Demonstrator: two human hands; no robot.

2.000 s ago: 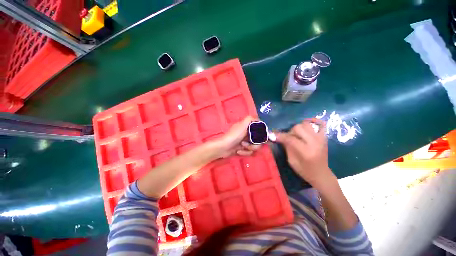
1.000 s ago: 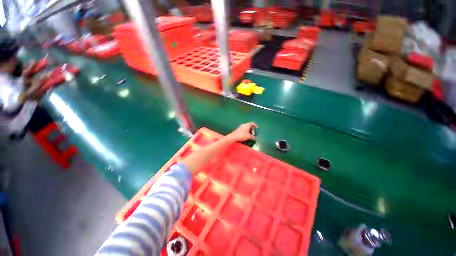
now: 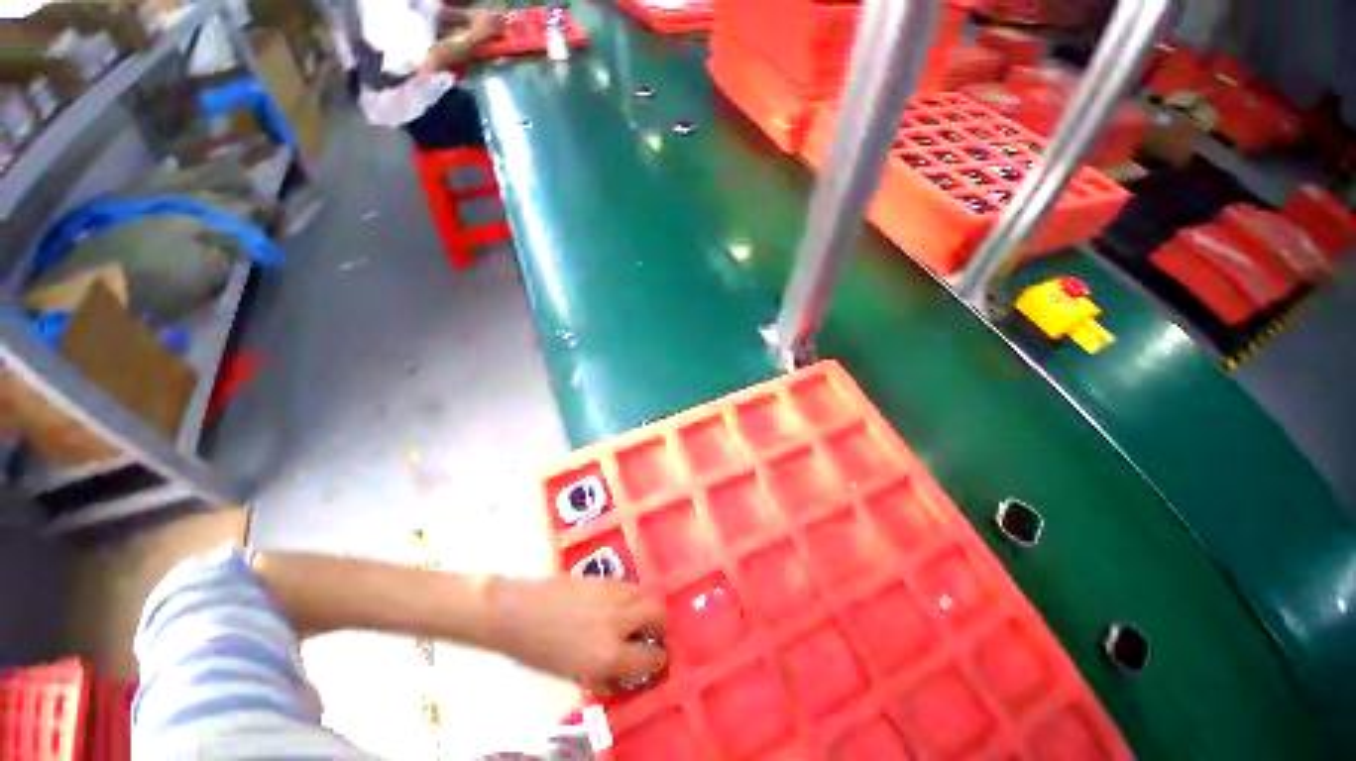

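Observation:
The red-orange compartment tray [image 3: 964, 547] lies at the belt's near edge. My left hand [image 3: 595, 630], bare, is over a pocket on the tray's left side, with its fingertips closed on a small dark and silver watch body [image 3: 643, 663] that they partly cover. Two watch bodies sit in the pockets beyond it, one in the corner pocket [image 3: 583, 498] and one close to my hand [image 3: 599, 565]. Two more, one nearer the tray [image 3: 1019, 520] and one lower right [image 3: 1126, 647], lie on the green belt. My right hand is out of the picture.
Metal posts [image 3: 855, 186] rise beyond the tray. A yellow box with a red knob [image 3: 1062, 308] and red gridded trays [image 3: 952, 223] stand across the line. A person [image 3: 409, 67] works farther up the belt beside a red stool [image 3: 461, 208]. Shelving [image 3: 223, 320] is at left.
The view has swung left. My left hand has moved back from the belt beyond the tray to its left-side pockets. Two pockets now visibly hold watch bodies beside the hand; the bottle is out of view.

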